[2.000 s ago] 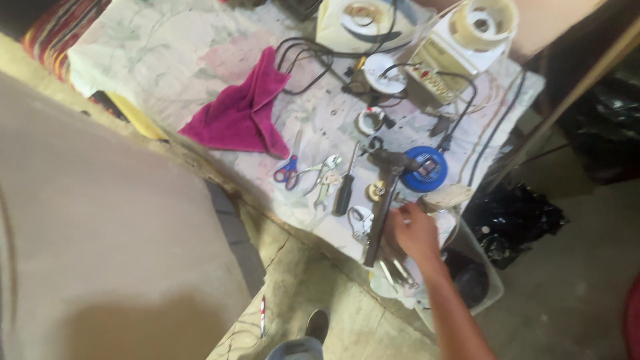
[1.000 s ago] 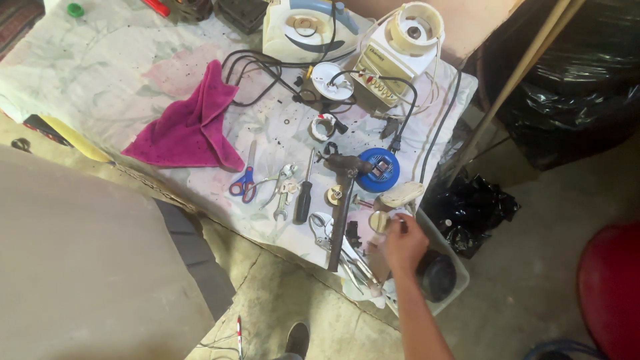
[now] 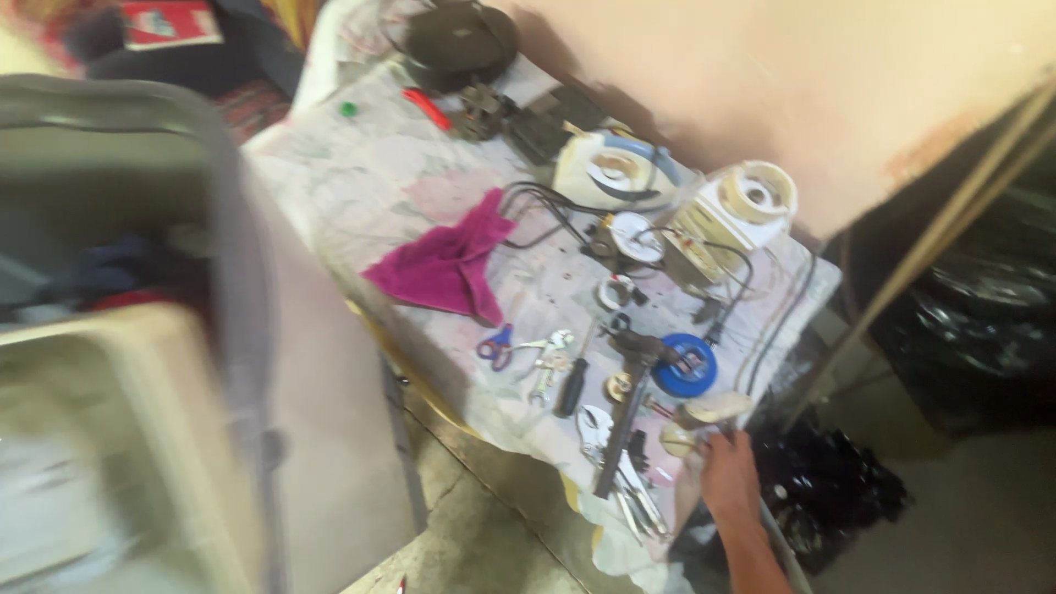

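My right hand is at the table's right front corner, its fingers beside a round cream-coloured disc and just below an oval pale piece. Blur hides whether the fingers hold anything. Left of it lie a hammer, locking pliers, a screwdriver, a wrench and blue-handled scissors. A round blue container touches the hammer's head. My left hand is out of view.
A magenta cloth, a clothes iron and a white appliance base with cords lie on the cloth-covered table. A large grey bin stands at the left. Black plastic bags and wooden poles are at the right.
The view has swung left, bringing in the bin's opening and the table's far end. My right hand remains at the same table corner, near the cream disc.
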